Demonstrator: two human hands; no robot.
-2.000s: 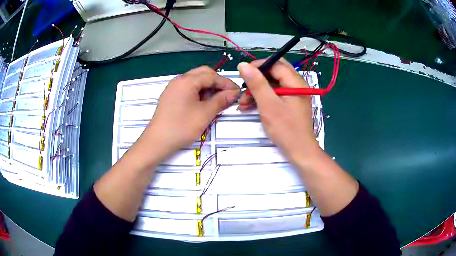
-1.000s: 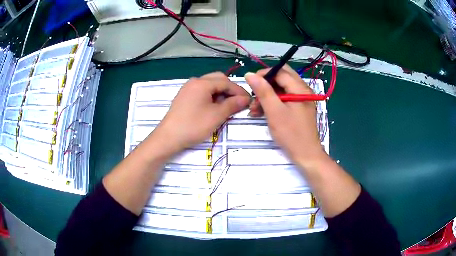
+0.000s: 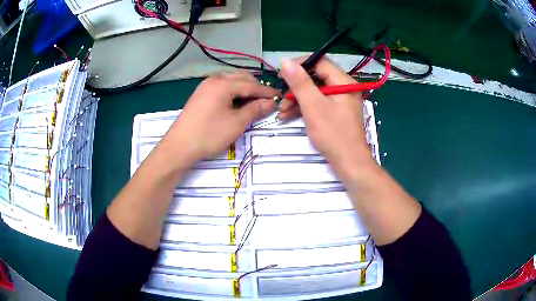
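My right hand (image 3: 332,109) holds a red test probe (image 3: 352,88) and a black test probe (image 3: 323,52), their tips meeting near my left fingertips. My left hand (image 3: 220,114) pinches a tiny pale lead end (image 3: 275,99) between thumb and finger. Which cell it belongs to is hidden by my hands. Below lies a white tray (image 3: 254,235) with two columns of slots holding flat white pouch cells (image 3: 197,232). Yellow tape (image 3: 234,261) and thin wires show at their ends.
Stacked filled trays (image 3: 85,159) stand at the left, wires hanging off their edges. A beige-white tester (image 3: 111,17) stands at the back left. Red and black probe cables (image 3: 217,52) run from it. A thick black cable (image 3: 144,76) curves over the grey surface. Red objects (image 3: 517,276) show at the lower right.
The view has shifted, so more of the tester shows and the tray sits lower. Both hands keep their pinch and probe hold, now over the tray's far edge.
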